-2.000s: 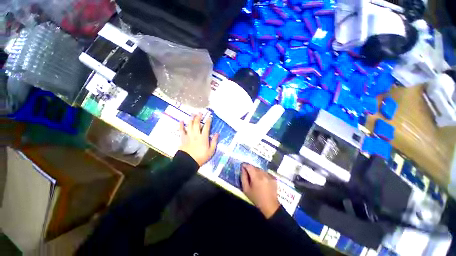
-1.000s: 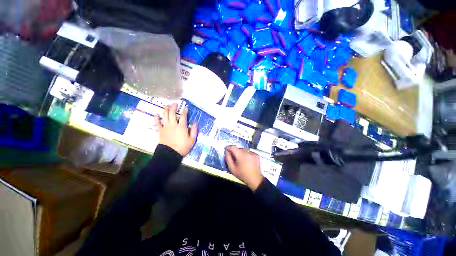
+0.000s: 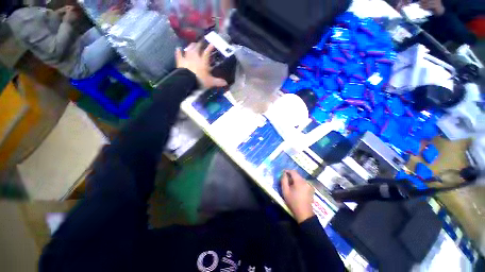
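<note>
My left hand [image 3: 198,65] is at the far left of the bench, fingers spread against the near side of a white-edged box with a dark front [image 3: 219,44]; nothing is visibly held. My right hand [image 3: 298,195] rests on the printed sheet [image 3: 257,144] near the bench edge, fingers curled; a small dark spot shows at the fingertips, too blurred to name. A white camera body [image 3: 287,111] with a black round front lies beyond it, with a white arm beside it. The black electric screwdriver [image 3: 372,191] lies right of my right hand, by the second screw feeder [image 3: 375,153].
A large heap of blue battery packs [image 3: 348,69] covers the back. Black foam pads [image 3: 383,228] lie at the right. A crumpled clear bag [image 3: 257,79] is beside my left hand. A blue stool [image 3: 110,90], cartons [image 3: 64,146] and a seated person [image 3: 50,40] are at the left.
My left hand has moved from the middle of the bench to the far-left box. My right hand stays near the bench edge. The camera view has turned and shifted left.
</note>
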